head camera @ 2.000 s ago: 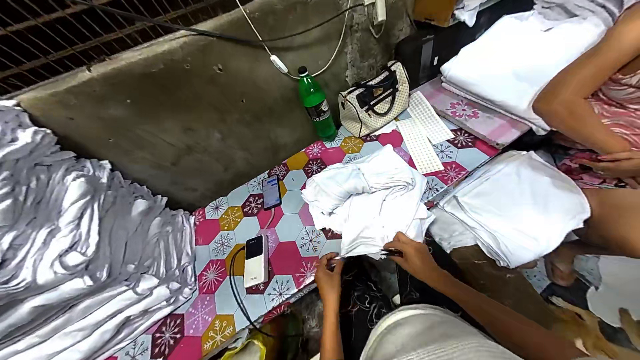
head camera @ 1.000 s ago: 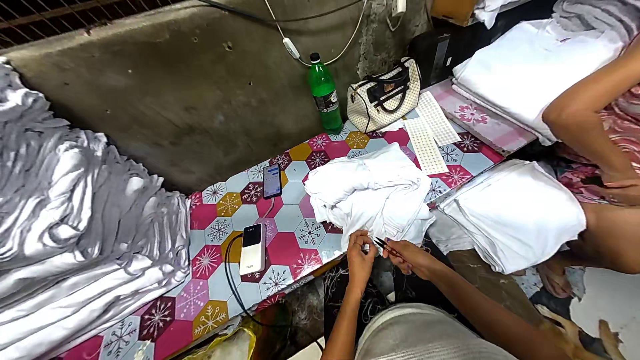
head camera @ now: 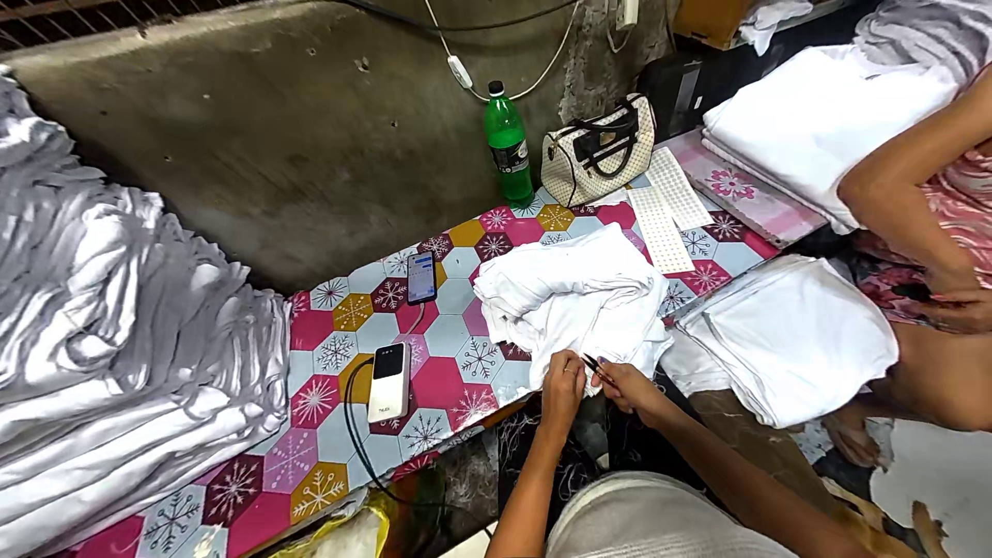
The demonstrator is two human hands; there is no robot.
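A crumpled white garment (head camera: 577,298) lies on the patterned table, its near edge hanging toward my body. My left hand (head camera: 563,384) pinches that edge, a ring on one finger. Just to its right, my right hand (head camera: 629,387) holds small thread snips (head camera: 597,367), their dark pointed blades at the fabric edge beside my left fingers. Whether the blades touch a thread is too small to tell.
A power bank (head camera: 390,384) with a cable and a phone (head camera: 421,277) lie left of the garment. Behind stand a green bottle (head camera: 508,147), a handbag (head camera: 601,151) and sticker sheets (head camera: 663,232). White garments pile up at left (head camera: 139,333) and right (head camera: 783,333), near a seated person (head camera: 907,194).
Both hands have come close together at the garment's near edge, where they were farther apart two seconds ago. The snips show from one second ago on.
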